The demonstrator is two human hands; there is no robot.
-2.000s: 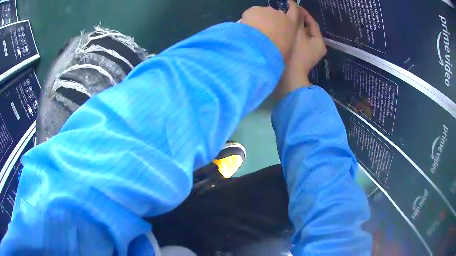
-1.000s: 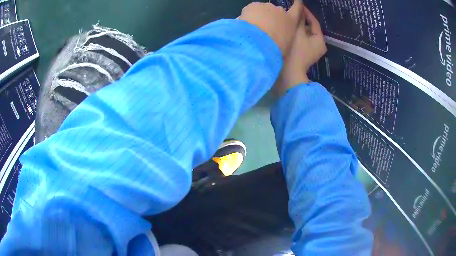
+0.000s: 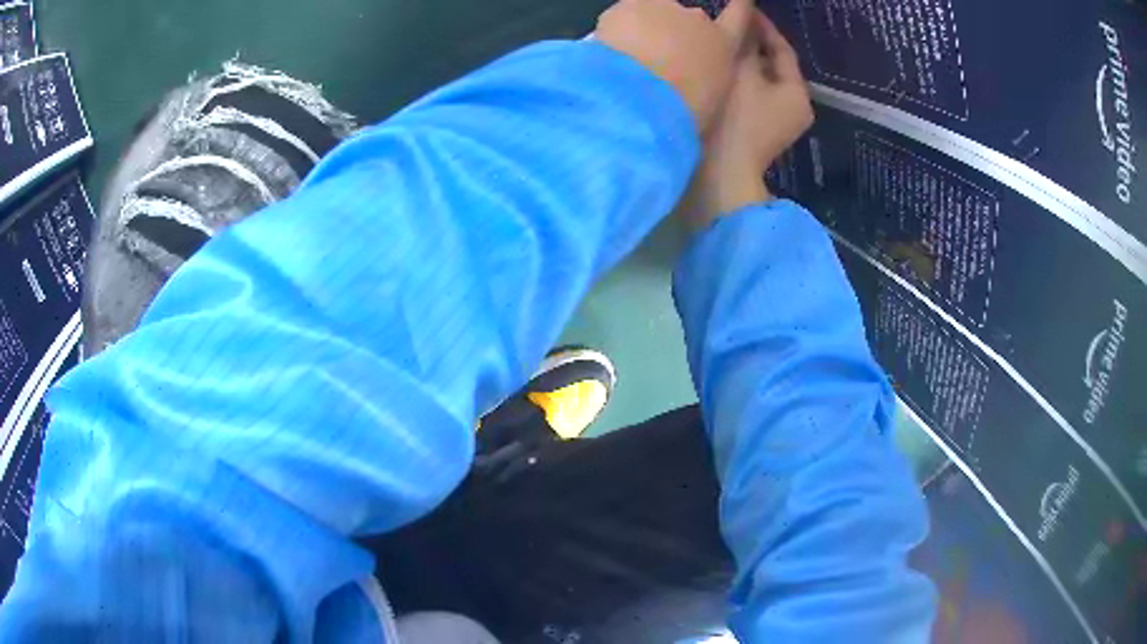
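Observation:
My left hand (image 3: 673,48), in a blue sleeve, is at the top edge, partly cut off. My right hand (image 3: 760,107) is just right of it; the two overlap, with fingers bent close together. What the fingers hold, if anything, is hidden. Both hands are beside the dark printed TV cartons (image 3: 1054,107) that stand in a row on the right, with white edge stripes and "prime video" print. Whether the fingers touch a carton cannot be told.
More dark cartons (image 3: 38,120) stand at the left edge. My knee in torn grey jeans (image 3: 189,164) is at the upper left. A black and yellow shoe (image 3: 576,396) is on the green floor (image 3: 639,340) between my arms.
The hands have shifted slightly up and left in the picture and remain close together. The dark patterned bit seen between them at the top edge is now hardly visible.

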